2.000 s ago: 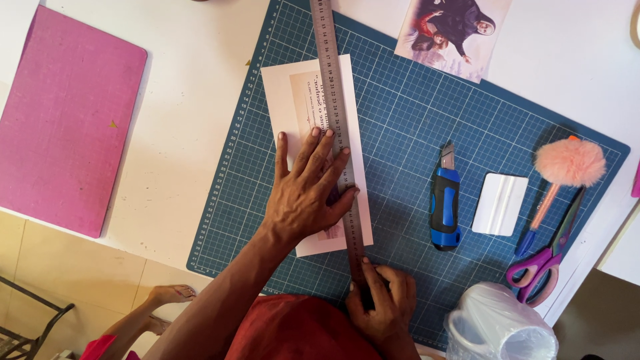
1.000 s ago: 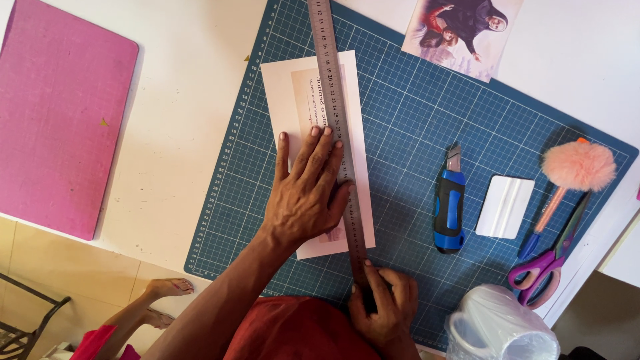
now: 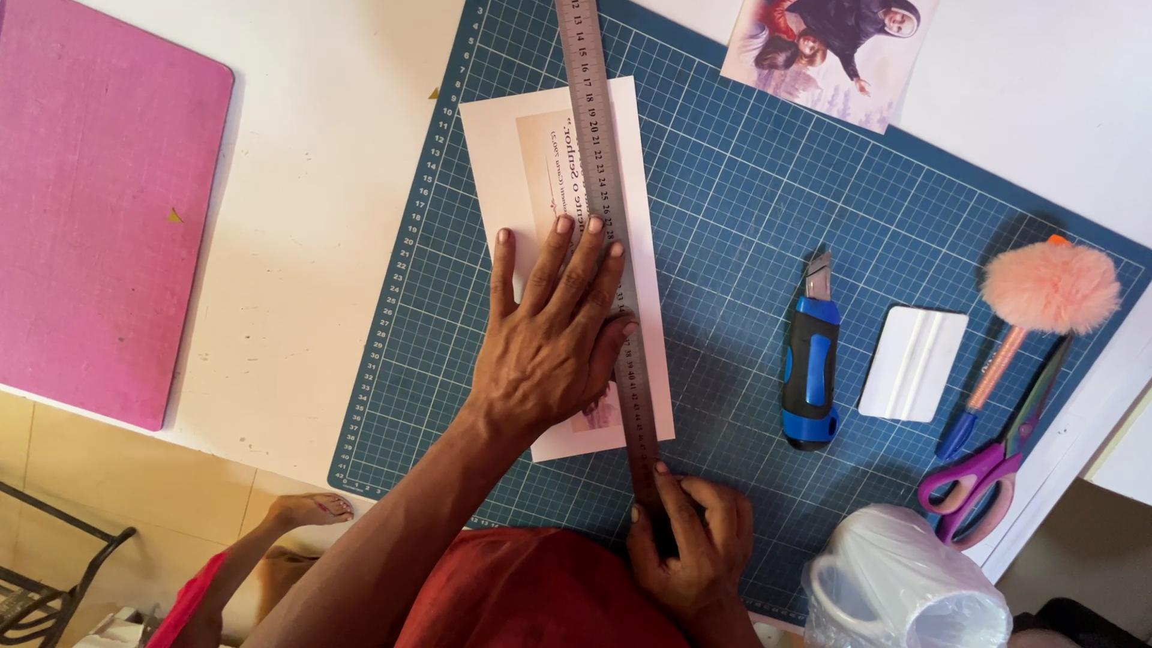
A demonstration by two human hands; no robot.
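A long steel ruler (image 3: 598,171) lies lengthwise over a printed sheet of paper (image 3: 495,144) on the blue cutting mat (image 3: 720,225). The sheet bears mirrored writing and a picture, partly covered. My left hand (image 3: 549,333) presses flat on sheet and ruler, fingers spread. Near the mat's front edge, my right hand (image 3: 693,540) holds the ruler's lower end between thumb and fingers. Right of the ruler lies a blue and black utility knife (image 3: 810,369), blade showing, touched by neither hand.
On the mat's right are a white squeegee card (image 3: 913,364), a pen with a pompom (image 3: 999,369) and purple-handled scissors (image 3: 981,481). A plastic-wrapped white mug (image 3: 900,585) stands in front. A printed picture (image 3: 828,58) overlaps the back edge. A pink board (image 3: 108,198) lies left; a person's foot (image 3: 310,510) shows below.
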